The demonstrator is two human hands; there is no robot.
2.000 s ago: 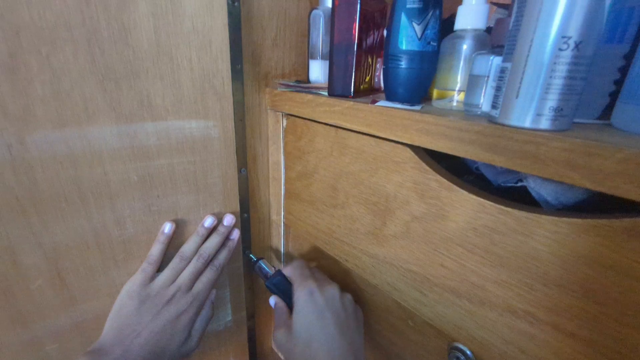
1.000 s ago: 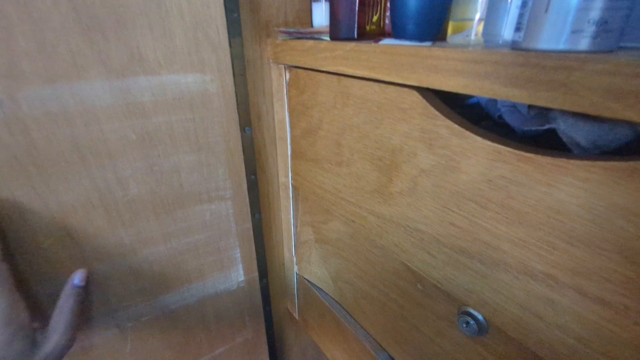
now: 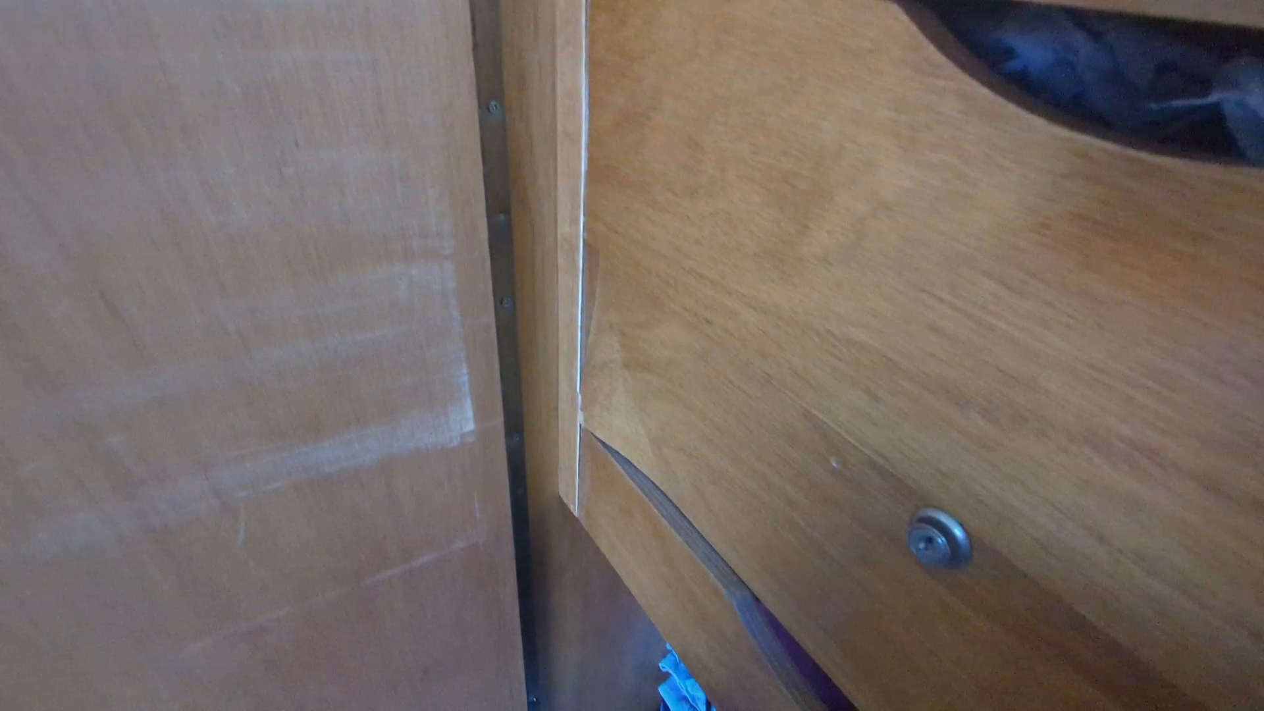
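Observation:
Neither of my hands shows in the head view. A wooden door panel (image 3: 247,346) with pale scuff marks fills the left side. Along its edge runs a long metal hinge strip (image 3: 507,336) with several screws. Right of the hinge stands a narrow wooden cabinet frame (image 3: 543,296). A wooden drawer front (image 3: 839,296) takes up the right side, with a round metal lock (image 3: 939,539) low on it. The screwdriver-like tool is out of sight.
Grey-blue fabric (image 3: 1116,74) shows in the dark curved cutout at the upper right. Below the drawer front, another wooden front (image 3: 671,583) has a curved upper edge. Bright blue cloth (image 3: 681,683) lies at the bottom.
Both hands have left the view; two seconds ago the left lay on the door and the right held the tool at the hinge. The view has moved down, and the shelf bottles are out of sight.

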